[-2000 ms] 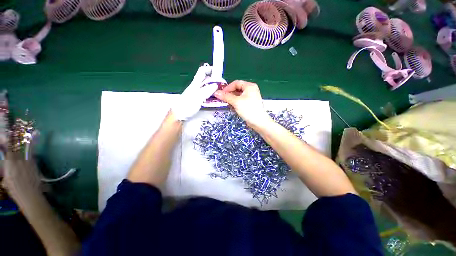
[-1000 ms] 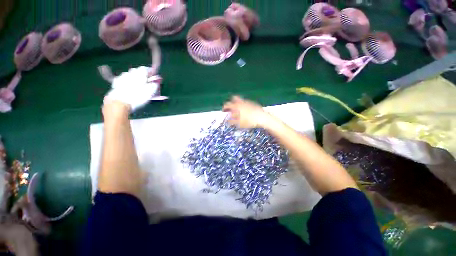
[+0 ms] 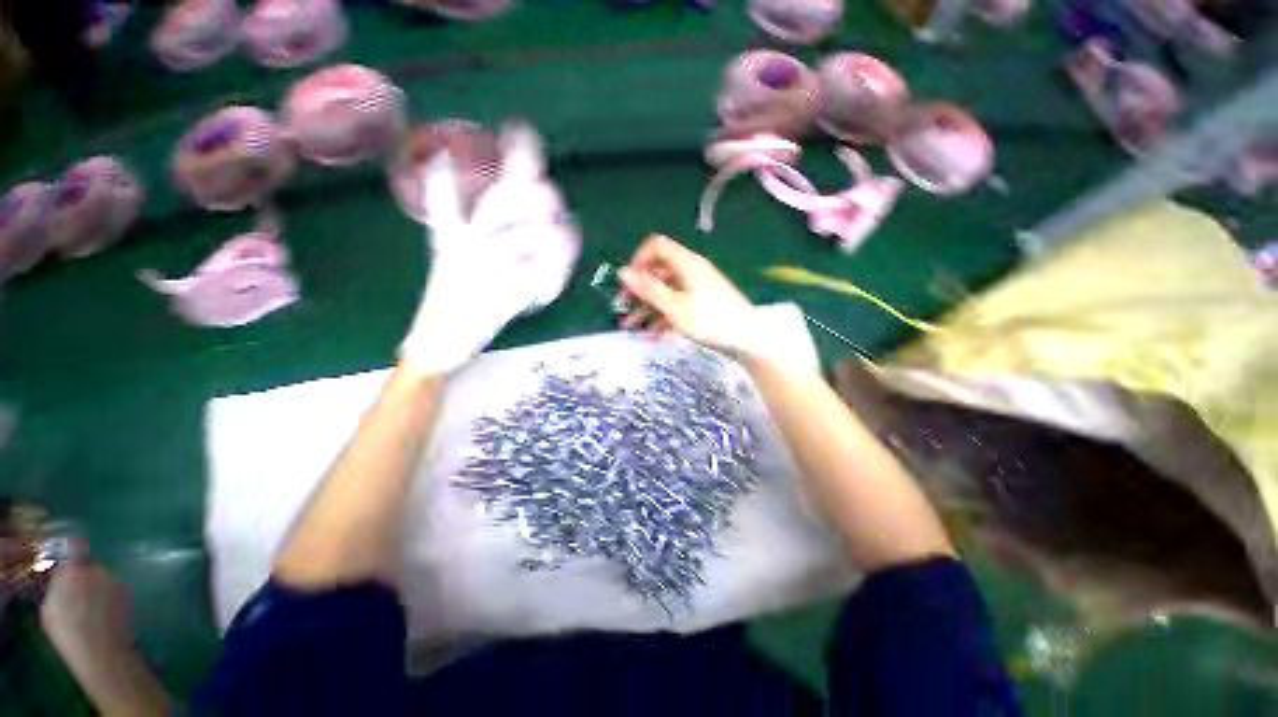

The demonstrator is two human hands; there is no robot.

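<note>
My left hand (image 3: 484, 273), in a white glove and blurred, is beyond the paper with its fingers around a pink fan part (image 3: 544, 231). The glove partly hides that part. My bare right hand (image 3: 680, 290) is above the paper's far edge, fingertips pinched together. Small silvery pieces (image 3: 608, 280) show at its fingertips; their exact shape is blurred. A large pile of silvery wire pieces (image 3: 610, 455) lies on the white paper sheet (image 3: 301, 448).
Pink fan heads (image 3: 344, 112) stand across the green surface. A pink fan part (image 3: 231, 280) lies left of my glove. A yellowish sack (image 3: 1107, 301) lies open at right, below a grey bar (image 3: 1149, 161). Another person's hand (image 3: 91, 616) is at lower left.
My left hand has let go of the pink part at left and moved right onto another. My right hand has risen from the pile with silvery pieces. The view has shifted right.
</note>
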